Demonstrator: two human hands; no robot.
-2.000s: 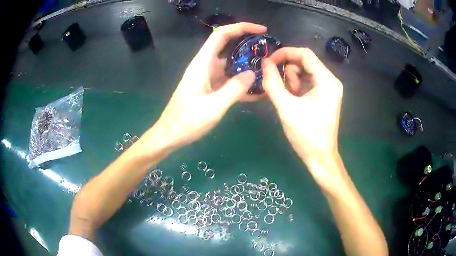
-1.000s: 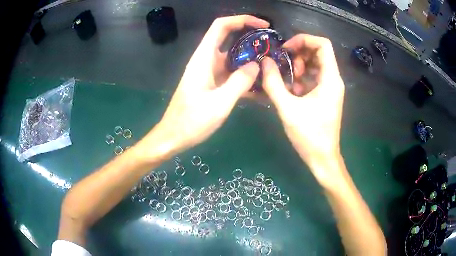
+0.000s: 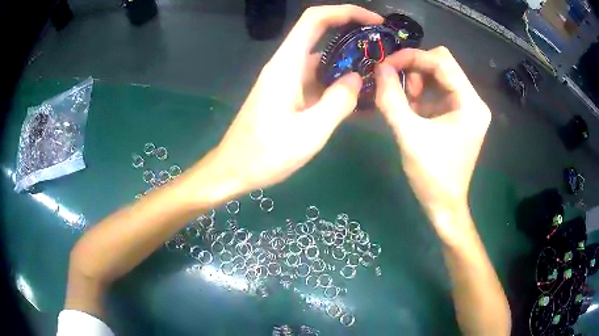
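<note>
My left hand [image 3: 309, 98] holds a round electronic unit [image 3: 345, 58] from its left side, thumb on its open face. The unit is dark with blue parts and red wires. My right hand [image 3: 427, 98] is at the unit's right side, with thumb and fingertips pinched at its middle. A small ring shape, seemingly a coil spring [image 3: 368, 64], shows between the thumbs on the face; its exact seating is partly hidden. Many loose coil springs [image 3: 302, 246] lie spread on the green surface below my hands.
A plastic bag of springs [image 3: 52, 138] lies at left. Black housings [image 3: 266, 16] stand on the dark belt [image 3: 190, 52]; another [image 3: 402, 29] is just behind the held unit. More units [image 3: 513, 82] lie at right. Grouped black housings [image 3: 558, 275] fill the lower right.
Both hands and the unit have shifted up and right in view. The belt items also sit further right. A black housing now shows behind the unit, and tangled springs show at the bottom edge.
</note>
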